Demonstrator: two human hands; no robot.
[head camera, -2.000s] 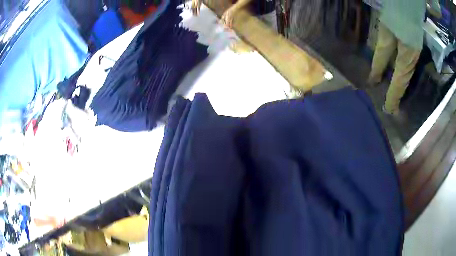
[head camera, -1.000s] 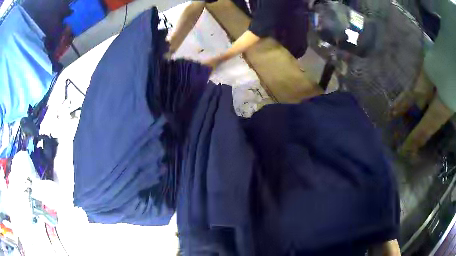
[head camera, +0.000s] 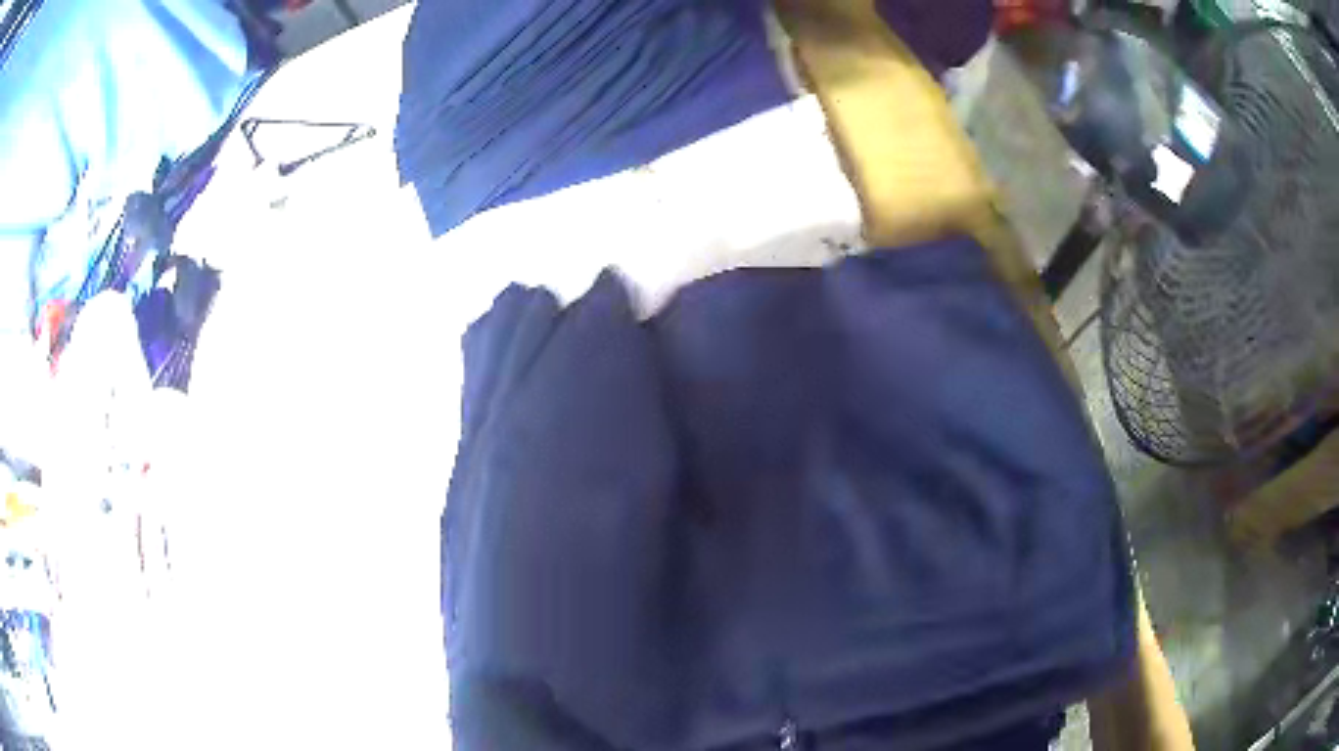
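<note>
A thick stack of navy garment panels (head camera: 793, 499) fills the lower middle, directly before me. Its layered folds show on the left side and near the bottom edge. It lies over the white table (head camera: 323, 499) and reaches its tan wooden edge at the right; whether it rests on the table or is held above it cannot be told. A second navy pile (head camera: 588, 88) lies on the table beyond, cut off by the top of the picture. A strip of white tabletop separates the two. Neither of my hands is visible.
The tan wooden edge (head camera: 911, 147) runs down the right side of the table. A black-caged fan (head camera: 1234, 294) stands beyond it. A thin dark wire-like object (head camera: 301, 144) lies at the upper left. Light blue cloth (head camera: 118, 103) and dark bundles (head camera: 179, 316) are at the left.
The view has shifted. The far pile, beside the near stack a second ago, now shows higher and apart from it. The other person's arms and hands have left the picture.
</note>
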